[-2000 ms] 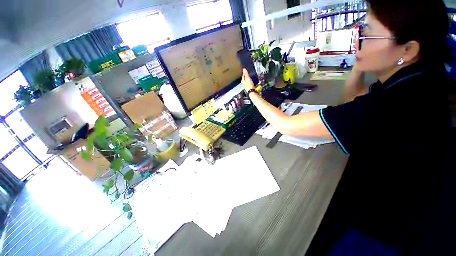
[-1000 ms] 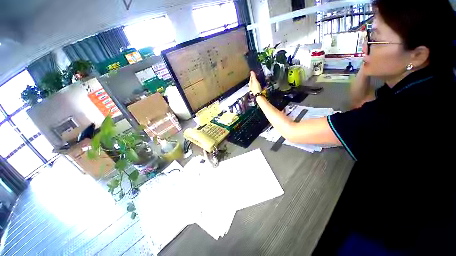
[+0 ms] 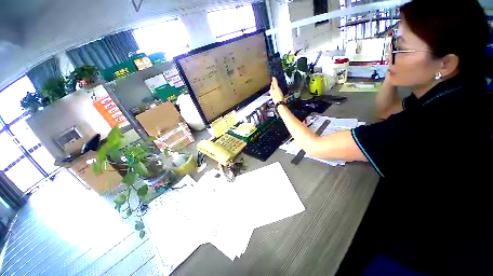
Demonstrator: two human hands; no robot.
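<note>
Neither of my hands is in the picture. Loose white printed papers lie spread on the grey desk nearest in front of me, overexposed, so their print cannot be read. Beyond them stand a cream-yellow desk telephone, with a small dark metallic bunch beside it, and a black keyboard. A large black-framed monitor shows a beige page. A dark smartphone is held upright at the monitor's right edge by a seated person's hand.
The seated person in a dark shirt fills the right side. Under the outstretched arm lie paper sheets with a narrow grey strip. A trailing plant stands at left. A yellow container and a potted plant stand beyond the keyboard.
The view has shifted slightly. The person's head is tilted a little lower than a second ago. The person still holds the smartphone by the monitor, and the papers have not moved.
</note>
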